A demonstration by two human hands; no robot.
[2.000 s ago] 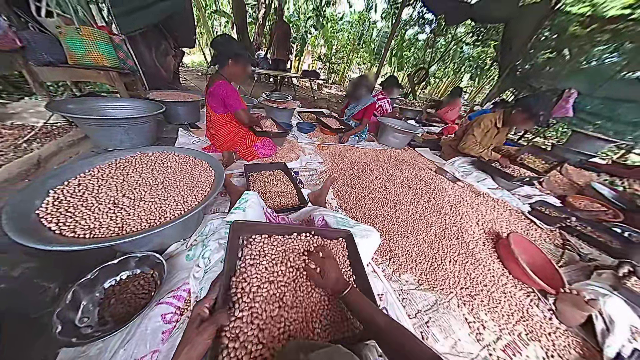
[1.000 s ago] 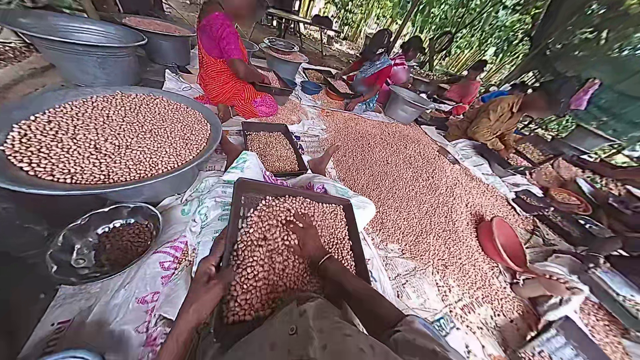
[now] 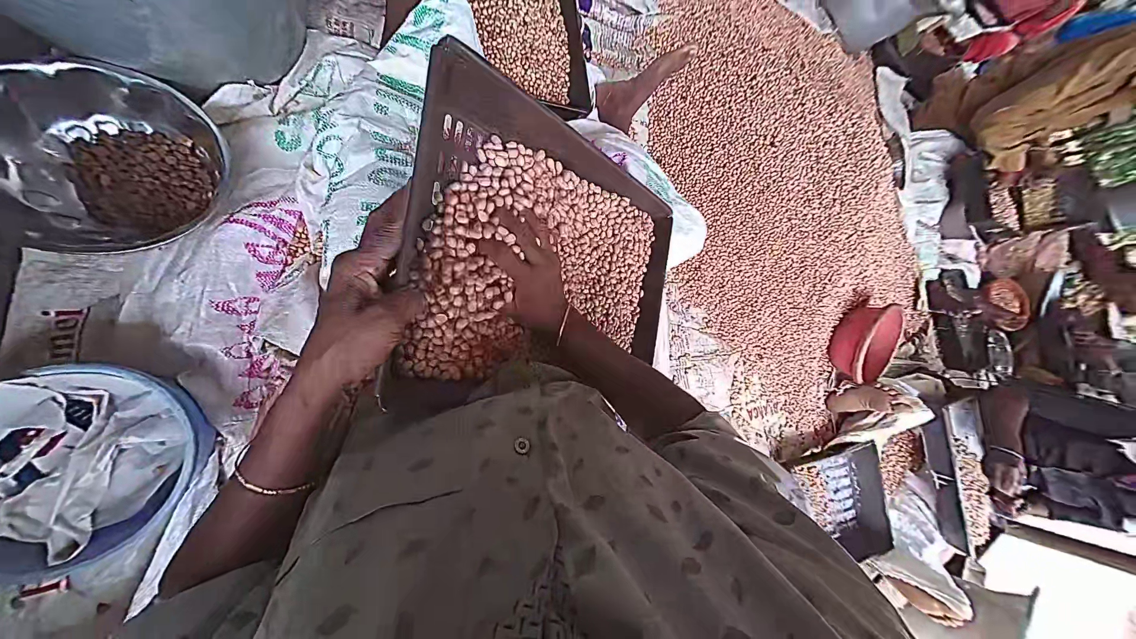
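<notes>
A dark rectangular tray (image 3: 652,257) lies across my lap, tilted in view and largely covered with shelled nuts (image 3: 577,231), which look like peanuts. My left hand (image 3: 364,293) grips the tray's left side, its thumb over the rim and its other fingers partly hidden behind it. On the nuts near the middle of the tray rests my right hand (image 3: 528,271), palm down with fingers spread; whether any nuts are under the palm is hidden. The tray's lower edge is partly covered by my shirt.
Beyond my tray is a second tray of nuts (image 3: 524,44), beside a bare foot (image 3: 643,84). A large heap of nuts (image 3: 772,177) spreads to the right, with a red bowl (image 3: 868,342) at its edge. Left are a steel bowl (image 3: 142,235) of darker pieces and a blue-rimmed tub (image 3: 191,417). Another person's hand (image 3: 1007,475) is far right.
The view has tipped down strongly. My right hand stays over the nuts, its fingers now spread on them; my left hand still holds the tray's left side.
</notes>
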